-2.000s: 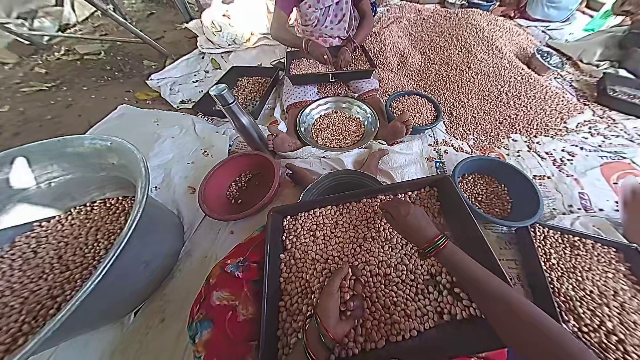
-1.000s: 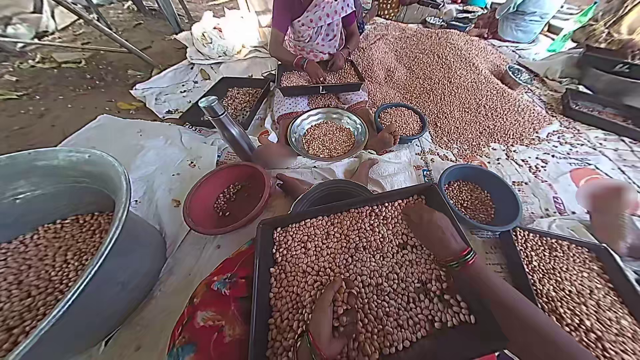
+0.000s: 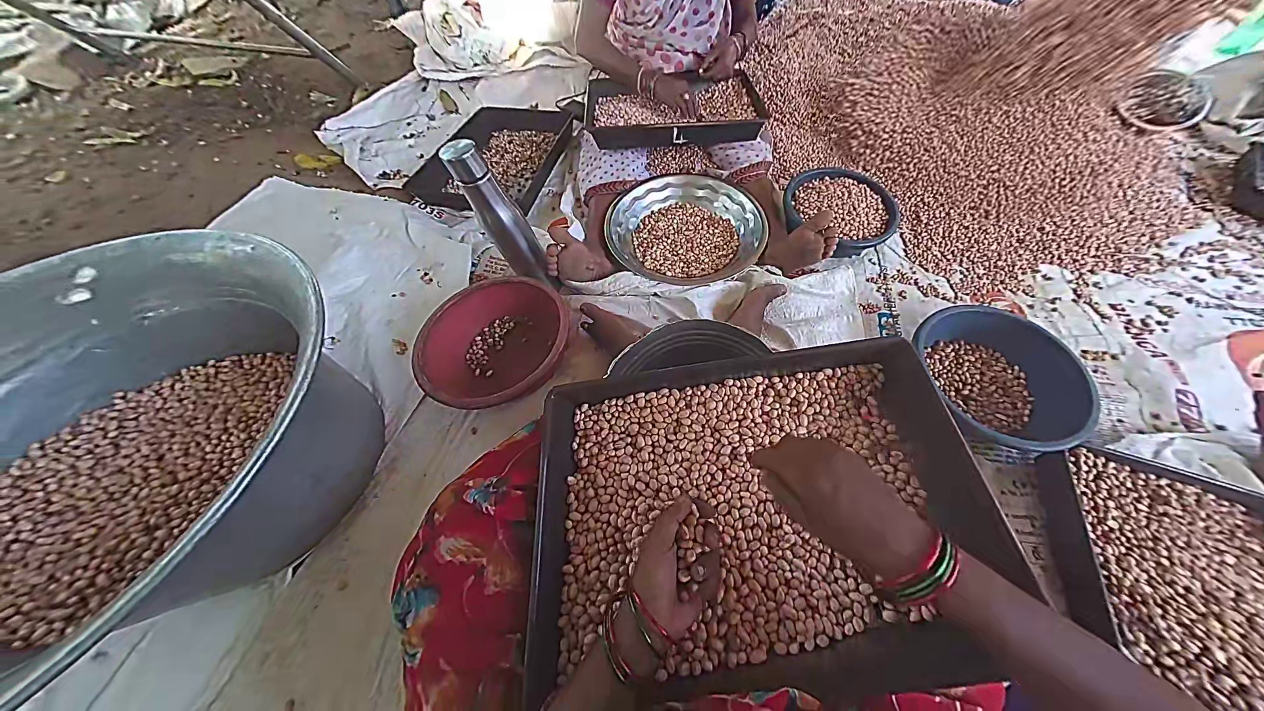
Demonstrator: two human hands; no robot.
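Observation:
A black rectangular tray (image 3: 948,444) full of shelled nuts or seeds, likely peanuts (image 3: 671,425), rests over my lap on red flowered cloth (image 3: 474,563). My left hand (image 3: 676,568) lies palm up in the lower left part of the tray, fingers curled around several kernels. Right of the middle, my right hand (image 3: 829,494) is palm down over the kernels, fingers bent; whether it pinches any is hidden. Bangles circle both wrists. Beyond the tray's far edge are a dark round lid or dish (image 3: 686,346) and a red bowl (image 3: 444,380) with a few kernels.
A large metal tub (image 3: 326,425) of kernels stands left. A blue basin (image 3: 1066,395) and another black tray (image 3: 1076,553) are right. Ahead are a steel flask (image 3: 504,212), a steel bowl (image 3: 617,237), a person (image 3: 667,49) handling kernels in a tray, and a large heap (image 3: 938,148).
My right hand has moved from the far part of the tray back toward its middle, nearer my left hand. My left hand stays in the lower left part of the tray.

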